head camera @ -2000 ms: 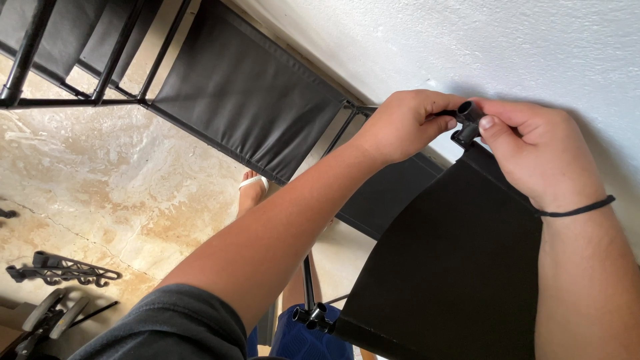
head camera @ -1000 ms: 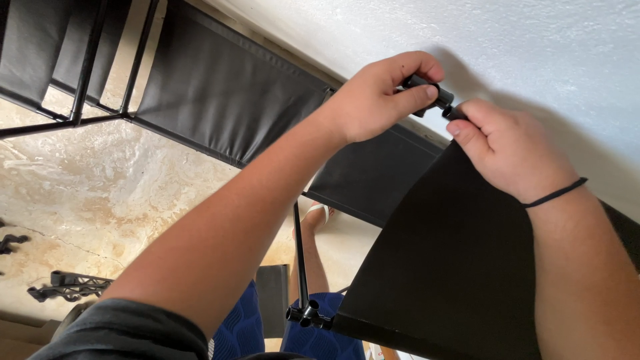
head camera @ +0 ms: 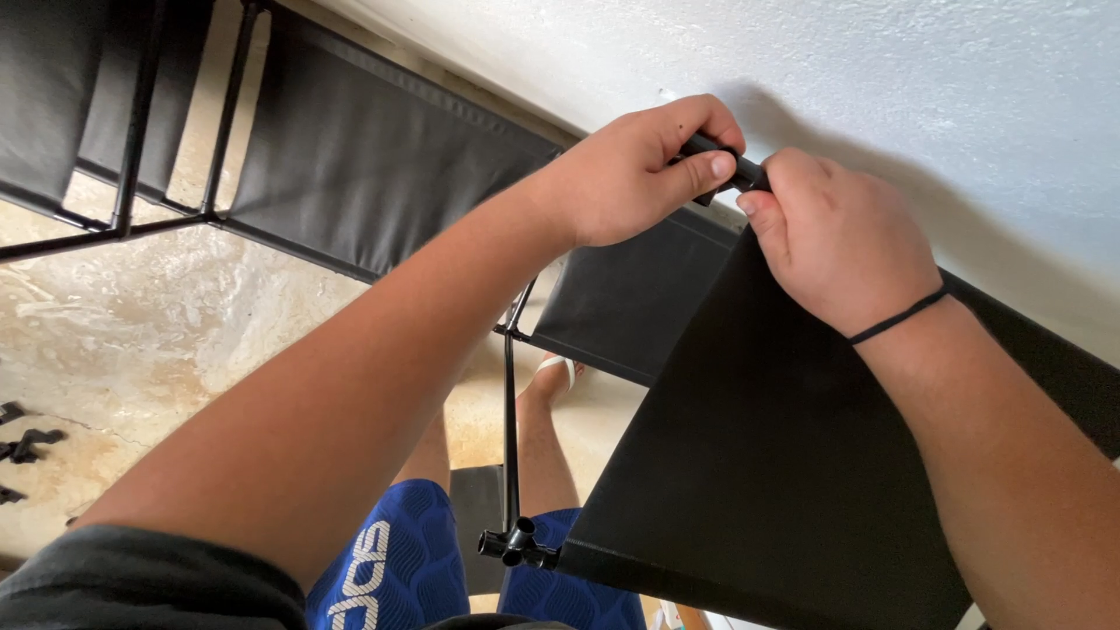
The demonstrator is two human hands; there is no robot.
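Near the white wall, my left hand [head camera: 656,171] grips a black tube connector [head camera: 705,149] between thumb and fingers. My right hand [head camera: 840,236] holds the black rod end at the upper corner of a black fabric panel [head camera: 770,420], close against the connector. How far the rod sits inside the connector cannot be told. The panel hangs below my right hand and widens downward. At its lower left corner is another black connector with several open sockets [head camera: 518,542], joined to a thin upright black tube [head camera: 510,420].
Black fabric shelves [head camera: 385,149] on a tube frame [head camera: 131,131] run along the white wall [head camera: 875,70]. Loose black connectors [head camera: 31,444] lie on the stained floor [head camera: 201,306] at the left. A second low panel [head camera: 639,289] is beneath my hands.
My left hand and the connector have shifted relative to my right hand; the connector, upright two seconds ago, now lies in line with the rod end. The view has moved somewhat.
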